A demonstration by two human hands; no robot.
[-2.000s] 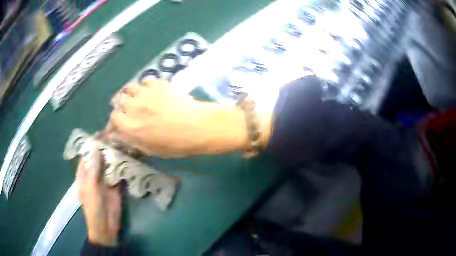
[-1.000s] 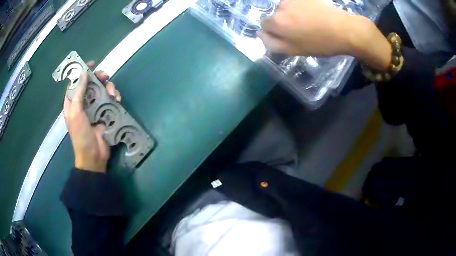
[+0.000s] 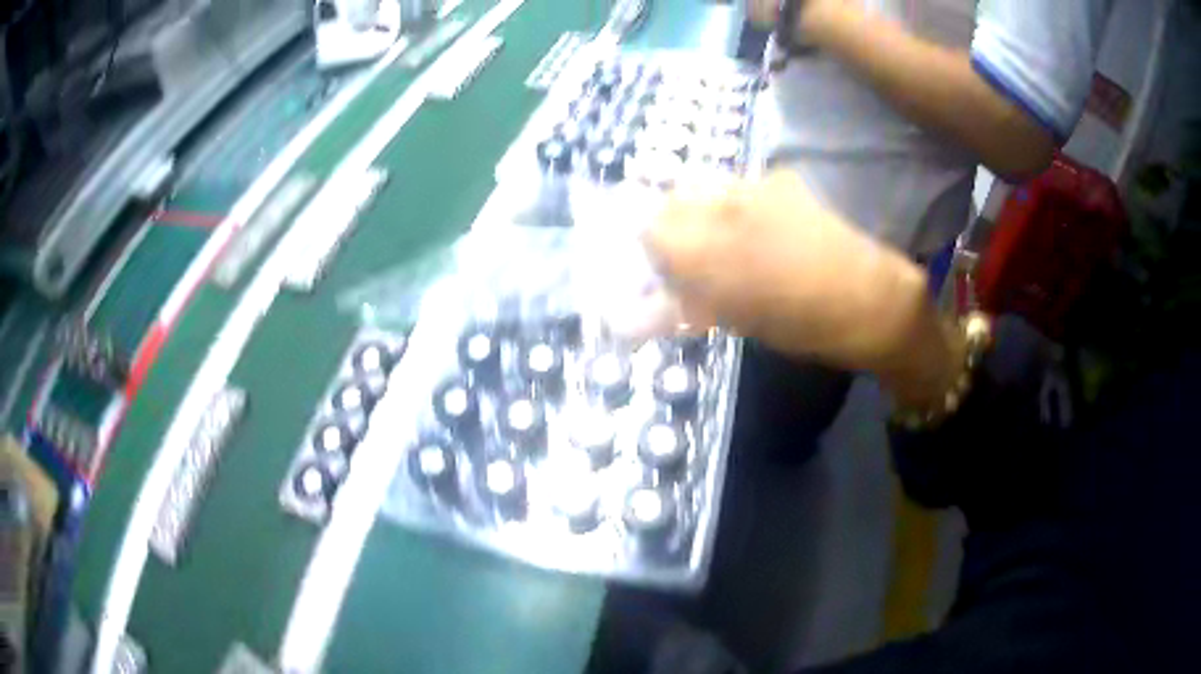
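Note:
My right hand (image 3: pixel 777 270), with a beaded bracelet at the wrist, is right of the middle. Its fingers pinch a thin clear plastic sheet (image 3: pixel 520 270), blurred and washed out by glare. The sheet is lifted over the far part of a clear blister tray (image 3: pixel 613 569). The tray holds rows of black round units with pale centres. My left hand is out of the picture. A grey bar with four black-rimmed rings (image 3: pixel 345 419) lies left of the tray.
A second filled tray (image 3: pixel 645 119) lies farther back. More pale bars, one at the left (image 3: pixel 198 474) and one beyond it (image 3: pixel 336 227), lie along the green surface with white stripes. Another person (image 3: pixel 882 132) stands at the back right, near a red object (image 3: pixel 1047 244).
The view has swung up and along the line. My left hand and the grey bar it held are out of the picture. My right hand now holds the clear sheet up over the tray.

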